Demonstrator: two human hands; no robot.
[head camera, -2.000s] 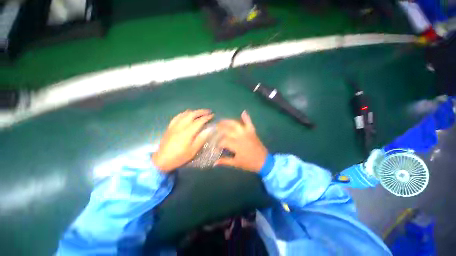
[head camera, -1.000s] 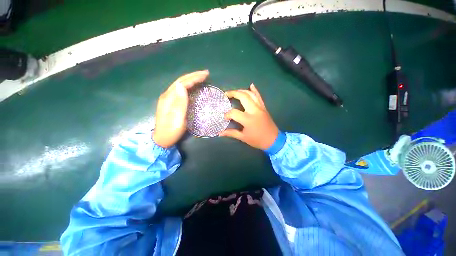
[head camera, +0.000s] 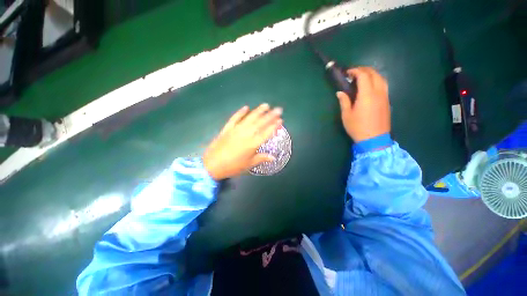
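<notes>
The round screw dish (head camera: 279, 151), filled with speckled silver screws, lies on the dark green mat. My left hand (head camera: 242, 141) lies over the dish's left part with fingers extended, hiding some of it. My right hand (head camera: 368, 104) is on the black electric screwdriver (head camera: 337, 75), up and right of the dish. Its fingers close around the body, and the hand hides the tip end. The screwdriver's cable end points up and left.
A second slim black screwdriver (head camera: 462, 107) with a red light lies at right. A pale round fan (head camera: 508, 185) is at the right edge. Black trays (head camera: 89, 29) stand beyond the white strip (head camera: 190, 72). A black cylindrical object (head camera: 23, 132) is at far left.
My right hand has left the dish, moved right and taken hold of the screwdriver. My left hand has shifted from beside the dish to over its left part.
</notes>
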